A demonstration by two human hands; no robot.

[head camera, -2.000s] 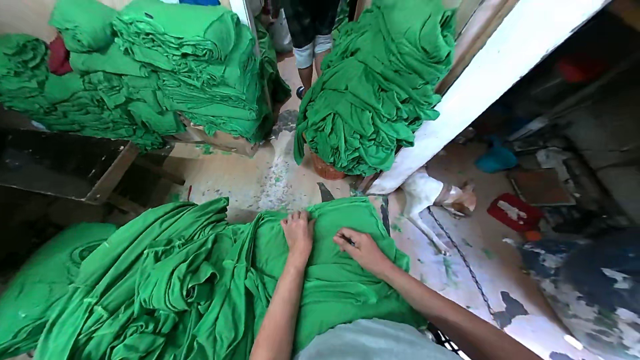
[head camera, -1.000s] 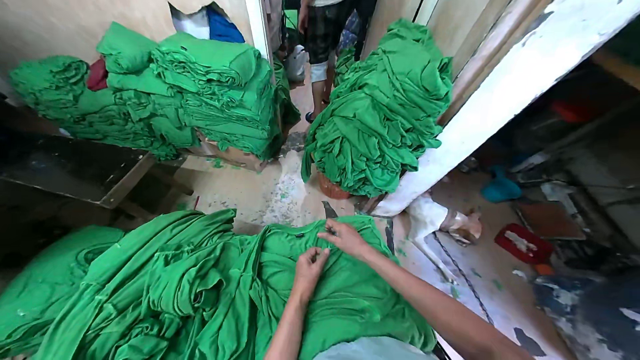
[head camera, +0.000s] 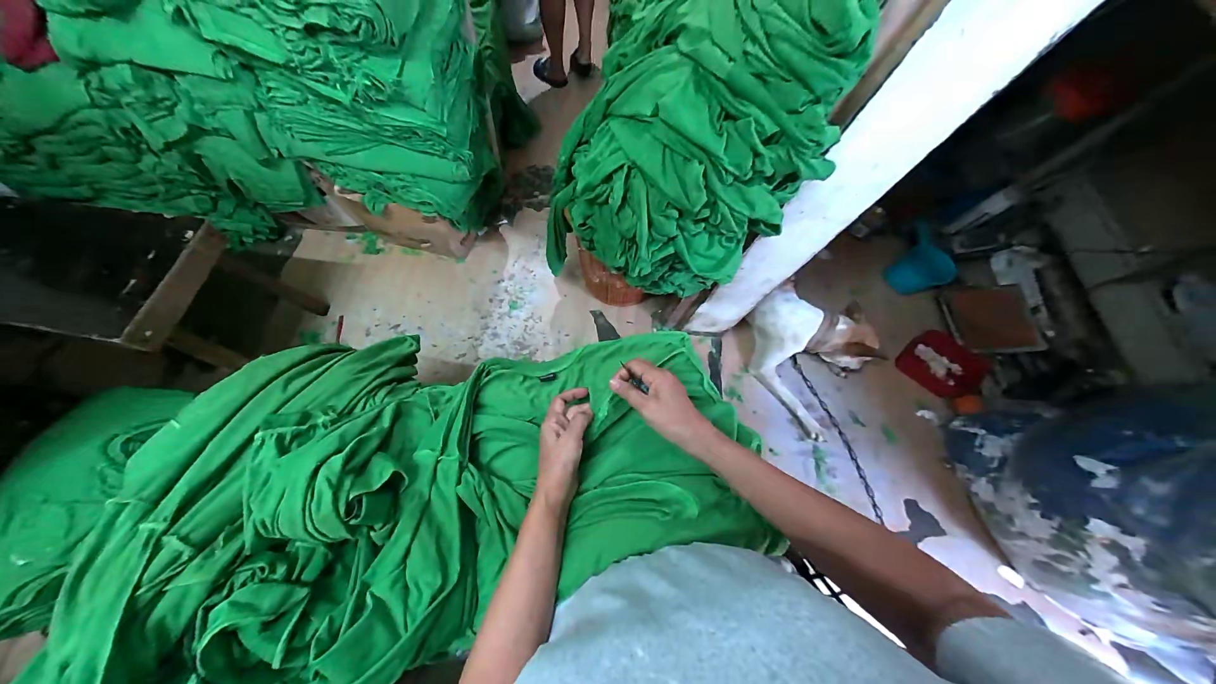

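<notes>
Green knit garments (head camera: 380, 494) lie heaped across my lap and to the left. One of them is spread under both hands, with a small dark neck label (head camera: 548, 377) near its upper edge. My right hand (head camera: 655, 399) holds a small dark tool, probably thread snips, between thumb and fingers just above this cloth. Beside it on the left, my left hand (head camera: 567, 423) has its fingers bent close to the cloth; whether they pinch a thread or a bit of fabric is too small to tell.
Tall green garment stacks (head camera: 370, 104) stand at the upper left; another pile (head camera: 703, 161) fills a basket (head camera: 608, 275). A person's feet (head camera: 562, 71) show between them. Right of the white post (head camera: 912, 142), a chained dog (head camera: 807, 332) lies near a red tray (head camera: 942, 364). A dark table (head camera: 176, 285) is at left.
My hands, close together at the garment's upper edge one second ago, are now apart, the right one farther right. The view has tipped downward.
</notes>
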